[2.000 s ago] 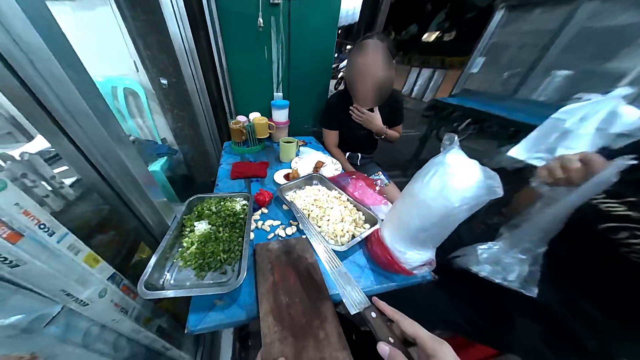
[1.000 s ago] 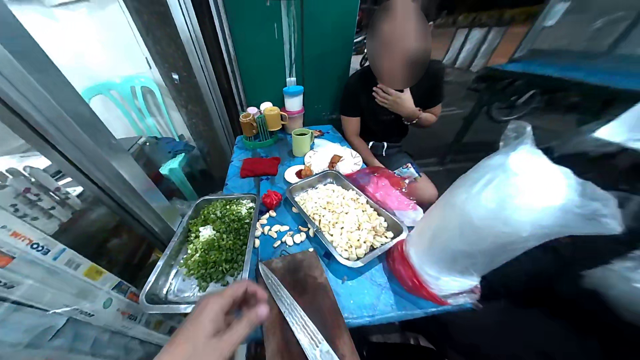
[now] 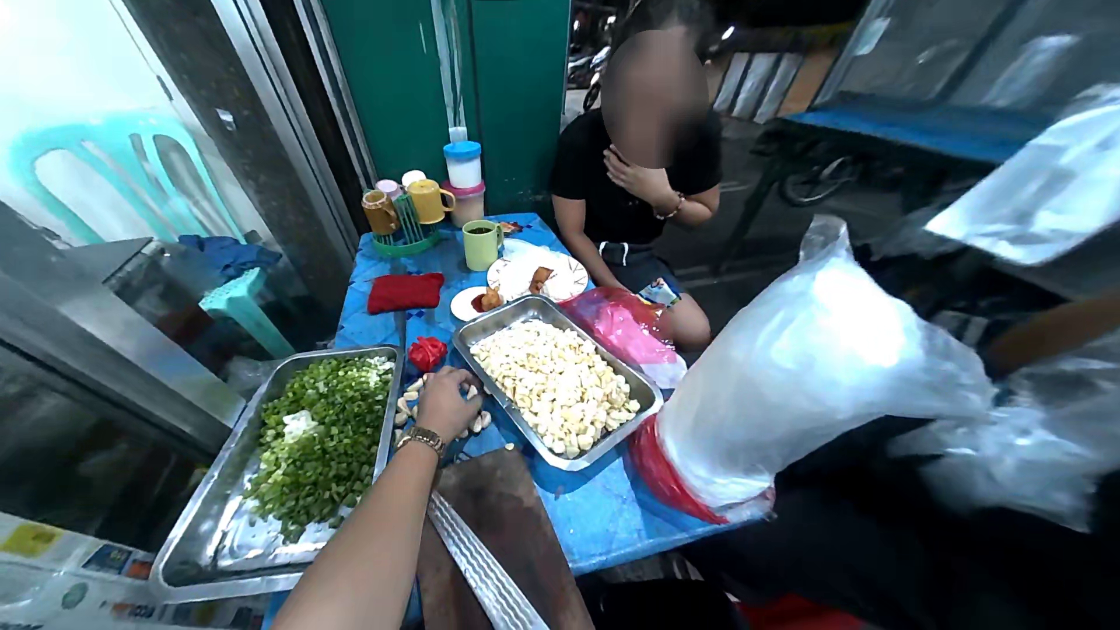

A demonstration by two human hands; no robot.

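My left hand (image 3: pixel 448 404), with a watch on its wrist, reaches down to the loose garlic cloves (image 3: pixel 407 404) between two metal trays; its fingers touch the cloves, but whether any is gripped is hidden. A knife blade (image 3: pixel 481 560) lies over the dark wooden cutting board (image 3: pixel 507 516), its handle outside the lower edge. My right hand is out of view. On the left, a metal tray (image 3: pixel 206 525) holds chopped green onions (image 3: pixel 328 437). The other metal tray (image 3: pixel 643 398), right of my hand, holds peeled garlic cloves (image 3: pixel 560 385).
Behind the trays are a red cloth (image 3: pixel 405 292), a green mug (image 3: pixel 482 245), plates (image 3: pixel 569 278) and a cup rack (image 3: pixel 407 245). A large filled plastic bag (image 3: pixel 796 376) stands at the table's right. A person (image 3: pixel 634 175) sits beyond; another person's arm (image 3: pixel 1059 332) is at far right.
My left hand has moved forward from beside the cutting board to the garlic cloves. The knife's handle and the hand on it, seen two seconds ago, are out of view.
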